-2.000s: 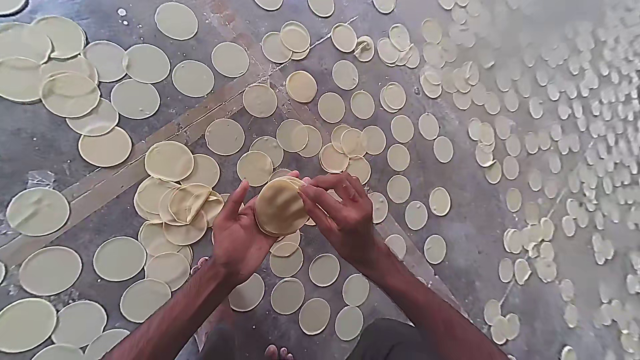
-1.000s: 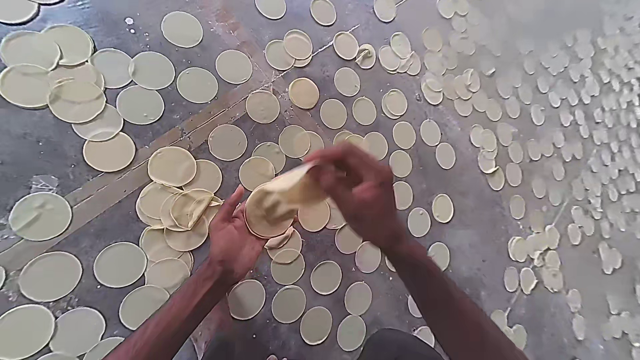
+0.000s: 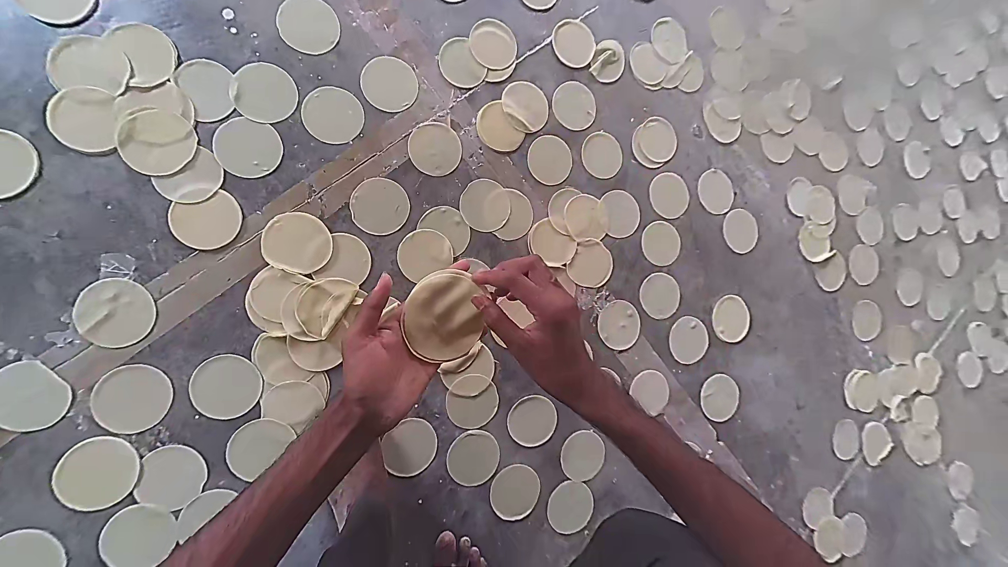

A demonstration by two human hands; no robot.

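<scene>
A small stack of thin round dough discs (image 3: 442,316) rests on the palm and fingers of my left hand (image 3: 386,358), whose thumb points up, apart from the stack. The thumb and forefinger of my right hand (image 3: 539,327) pinch the upper right edge of the stack; how many discs they grip cannot be told. Just left of my left hand lies a loose heap of overlapping discs, one of them folded (image 3: 327,307). More discs lie partly hidden on the floor under my hands.
Many pale discs lie singly and in overlapping groups over the grey floor (image 3: 315,472), dense toward the right (image 3: 898,386). A lighter band (image 3: 213,268) crosses the floor diagonally. My toes (image 3: 461,549) and knees show at the bottom edge.
A second ago my right hand held a disc lifted and bent over the stack, blurred by motion. Now the top disc lies flat, with my right fingers at its edge.
</scene>
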